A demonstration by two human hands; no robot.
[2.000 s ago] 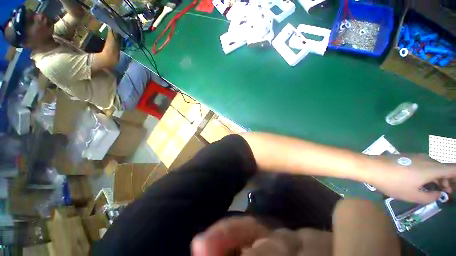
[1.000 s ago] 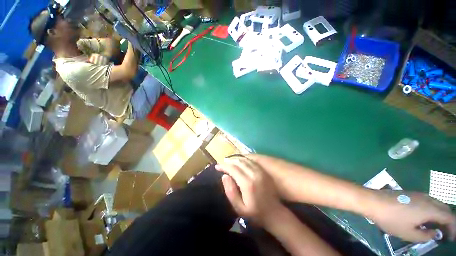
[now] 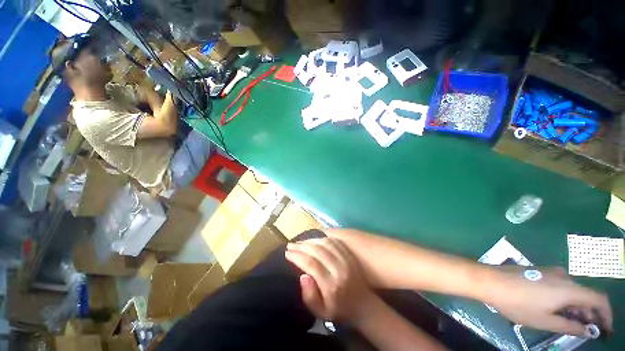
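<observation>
My left hand [image 3: 565, 301] reaches across the bench at the lower right, fingers curled down over a white housing [image 3: 548, 341] cut off by the bottom edge. A small white ring [image 3: 592, 332] shows at its fingertips, beside something dark; whether the hand grips either is unclear. A small pale disc [image 3: 532, 275] lies on my left wrist. Another white housing piece [image 3: 505, 252] lies partly behind that forearm. My right hand [image 3: 336, 277] lies on my left forearm near the elbow, fingers extended, holding no object.
White housings [image 3: 336, 96] are piled at the back. A blue tray [image 3: 468, 103] of small parts and a box of blue cells [image 3: 562, 122] stand back right. A clear bottle [image 3: 523, 209] and a dotted white sheet [image 3: 595, 256] lie at right. Another person [image 3: 127, 123] sits at left beyond cardboard boxes [image 3: 240, 219].
My right hand, blurred low in the frame two seconds ago, has moved onto my left forearm near the elbow. My left hand stays over the housing. The view has shifted.
</observation>
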